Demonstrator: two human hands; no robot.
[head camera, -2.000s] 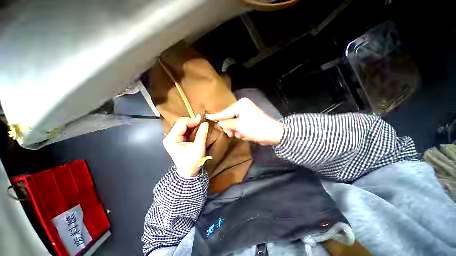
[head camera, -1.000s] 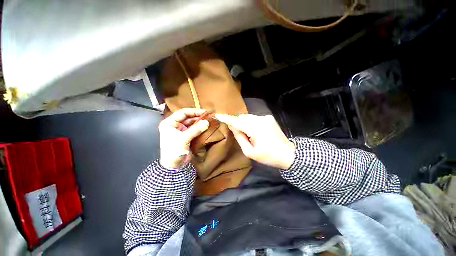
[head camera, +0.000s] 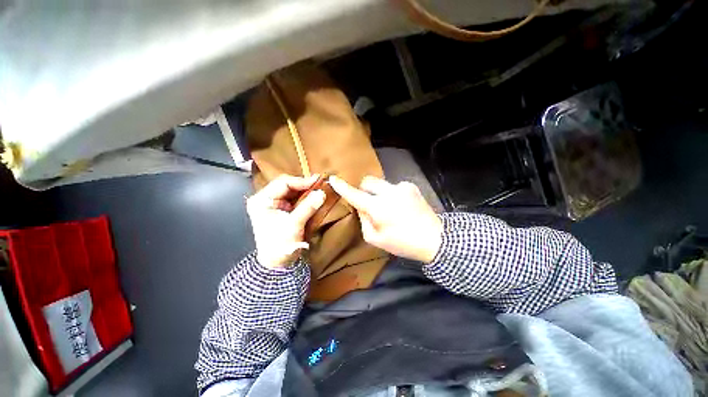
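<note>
A tan-brown cloth bag body lies over my lap and runs up under the table edge, with a narrow pale-tan line along it. My left hand pinches an orange-brown leather trim edge between thumb and fingers. My right hand is at the same spot, its index fingertip touching or nearly touching the trim. Whether it holds a thin tool or thread is too small to tell. The cloth is bunched and folded below my fingers.
The white-covered table spans the upper left, with a tan strap loop at its edge. A red bin with a white label is at left. A folding chair stands at right. Greenish-brown cloth lies lower right. My apron covers my lap.
Both hands stay at the trim. My right fingers have shifted slightly, the index now more extended towards the trim. The view has tilted a little since the earlier frames.
</note>
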